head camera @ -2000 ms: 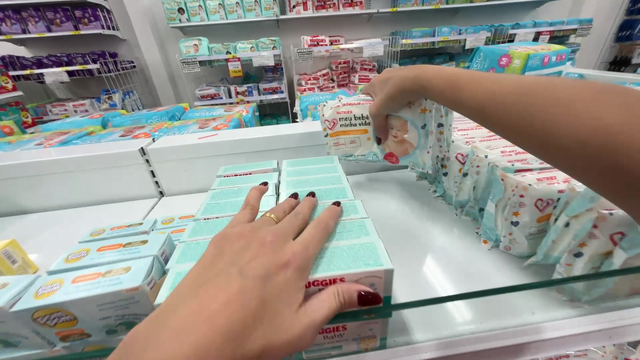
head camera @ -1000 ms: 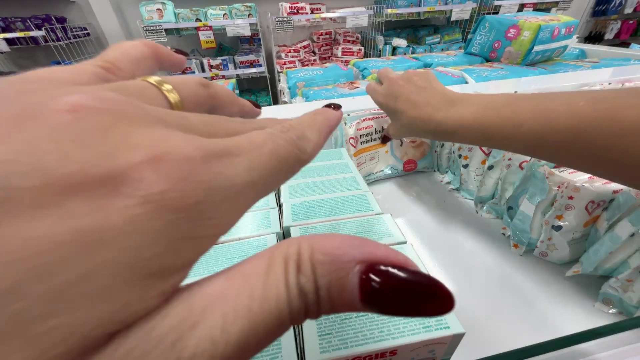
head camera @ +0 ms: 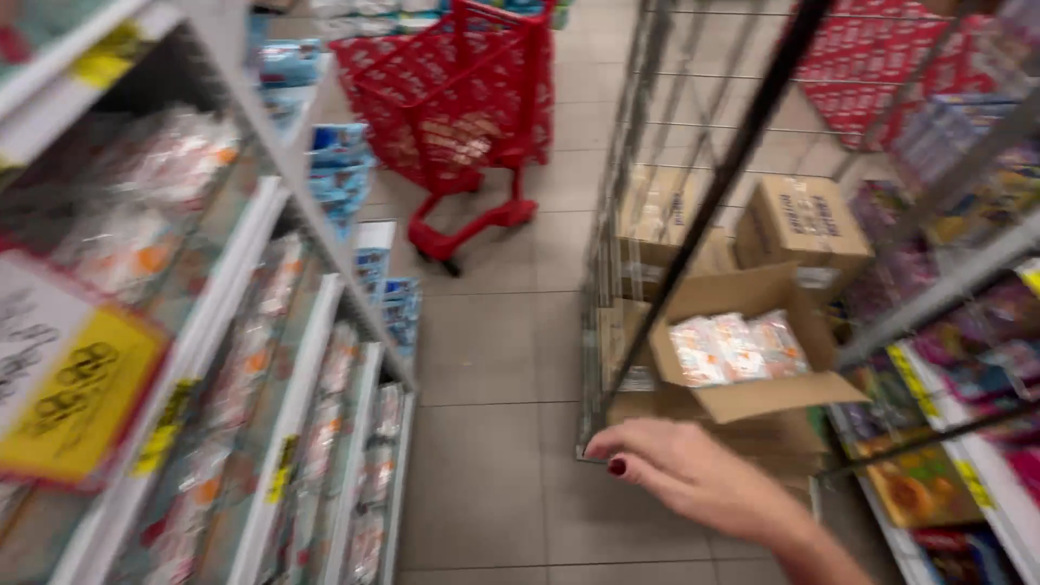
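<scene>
My right hand (head camera: 691, 479) reaches in from the lower right with its fingers bent and nothing visible in it. It is nearest to the lower corner of a metal wire roll cage (head camera: 605, 390); whether a fingertip touches the frame cannot be told. Inside the cage, just beyond the hand, an open cardboard box (head camera: 780, 400) holds several white and orange plastic packs (head camera: 735, 349). Closed cardboard boxes (head camera: 804, 219) stand behind it. The view is blurred. My left hand is out of view.
Shelves (head camera: 268, 390) of similar packs run along the left, with a yellow and white price sign (head camera: 81, 366). A red shopping cart (head camera: 479, 106) stands ahead on the tiled floor (head camera: 479, 349). More stocked shelves (head camera: 934, 406) line the right side.
The view has swung from the display of wipes and boxes to an aisle with a cage. My left hand has left the view. My right hand is no longer at the wipes pack.
</scene>
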